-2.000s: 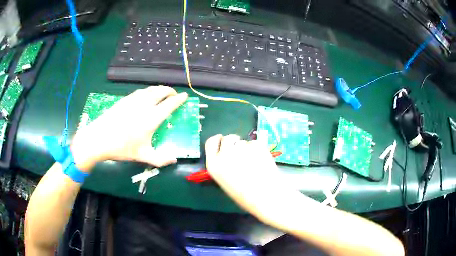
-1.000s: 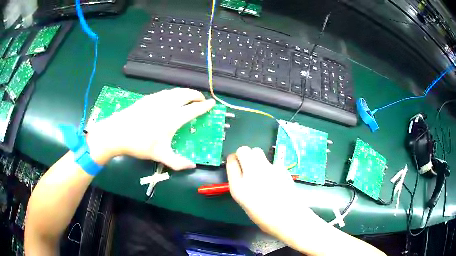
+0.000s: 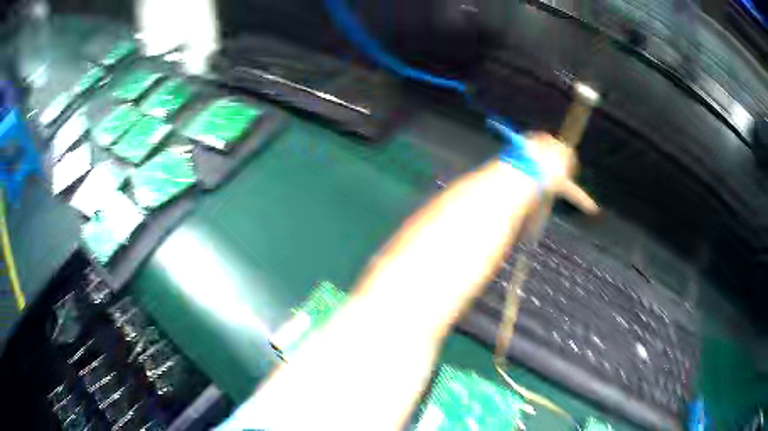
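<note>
My left hand (image 3: 560, 172) is small and blurred at the upper right, beyond the keyboard. Its forearm crosses the picture and a blue strap is round the wrist. The yellowish network cable (image 3: 514, 307) runs beside or behind the hand; whether the fingers hold it I cannot tell. One green circuit board (image 3: 320, 305) shows at lower centre, partly hidden by the forearm. Another circuit board (image 3: 472, 404) lies right of the arm, cut off by the bottom edge. My right hand is not in view.
A black keyboard (image 3: 598, 311) lies at the right. A dark mat (image 3: 156, 231) with several loose green boards is at the left. A black divided crate (image 3: 101, 353) stands at lower left. A blue cord (image 3: 396, 71) hangs at the top. The whole view is motion-blurred.
The view has swung left, bringing in more of the board mat. My left hand has left the left board and reached forward past the keyboard. My right hand and the red stick have gone out of view.
</note>
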